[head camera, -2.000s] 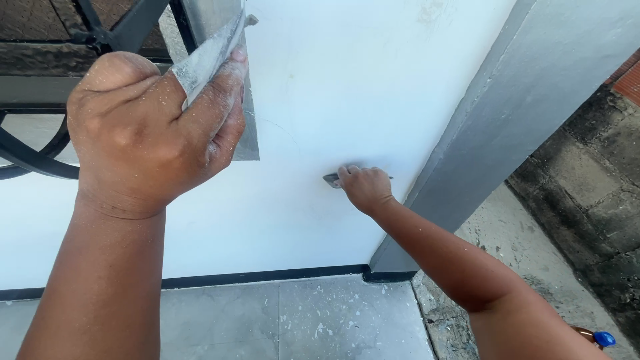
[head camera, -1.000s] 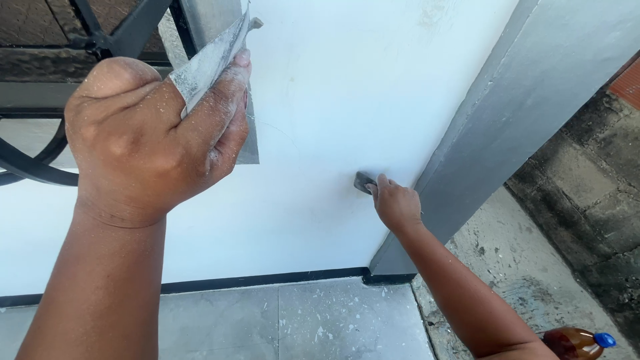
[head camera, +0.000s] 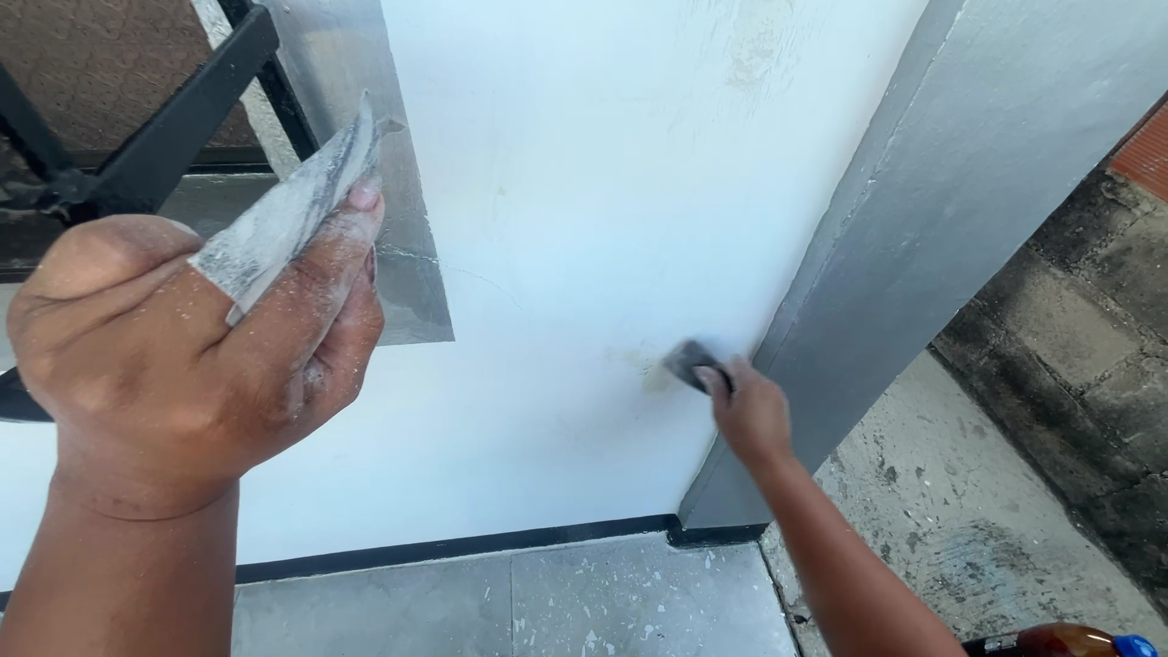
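My left hand (head camera: 201,338), dusted with white powder, is raised near the camera. Tucked between its fingers is a folded, dusty sheet of sandpaper (head camera: 292,205). Lower right, my right hand (head camera: 753,411) grips a small putty knife (head camera: 695,365), its blurred blade against the white wall (head camera: 566,182). Just left of the blade the wall shows a worn, yellowish patch (head camera: 655,376). Another rough patch (head camera: 757,41) lies high on the wall, and a thin crack runs from the grey painted border (head camera: 415,310).
A black metal window grille (head camera: 182,119) stands at upper left. The grey pillar (head camera: 922,255) borders the wall on the right. Below are a black baseboard (head camera: 456,550) and a paint-flecked tiled floor (head camera: 584,602). A brown bottle with a blue cap (head camera: 1063,641) is at bottom right, near a block wall (head camera: 1068,338).
My right hand has moved right from where it was two seconds ago, with the knife still in it. The worn patch beside the blade now shows. My left hand stays about where it was.
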